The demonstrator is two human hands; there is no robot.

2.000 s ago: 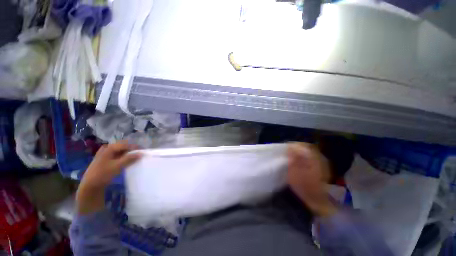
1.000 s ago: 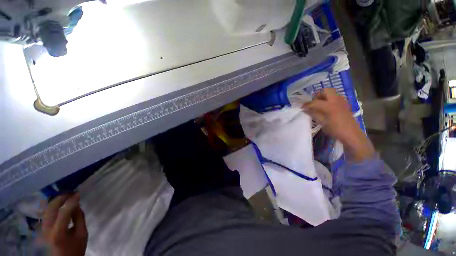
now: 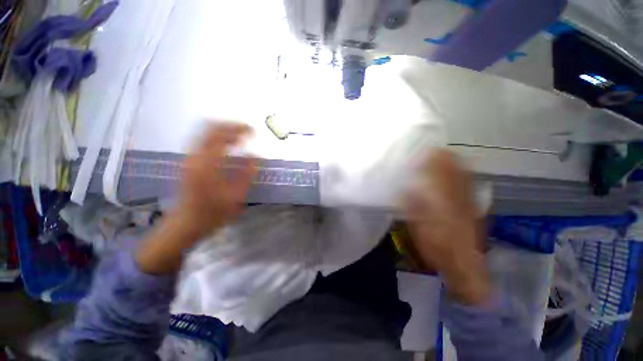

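A white fabric panel [image 3: 366, 166] lies over the table's front edge below the sewing machine head [image 3: 345, 25], its upper part washed out by the lamp. My right hand [image 3: 448, 218] is blurred at the panel's right side and holds it, with white cloth showing on both sides of the fingers. My left hand [image 3: 215, 176] is blurred over the front edge, left of the panel, with fingers apart and nothing seen in it. The cylindrical fitting [image 3: 352, 79] hangs above the panel. The needle area is too bright to make out.
Loose white strips [image 3: 127, 106] hang over the edge at left, beside a purple cloth tie [image 3: 63, 53]. A tan curved piece [image 3: 276, 127] lies on the table. White cloth [image 3: 247, 271] hangs below the edge. A blue basket [image 3: 606, 275] stands lower right.
The view has swung back left from the right-hand basket. A white panel now lies on the table with my right hand at it. My left hand has risen from below the table to its edge.
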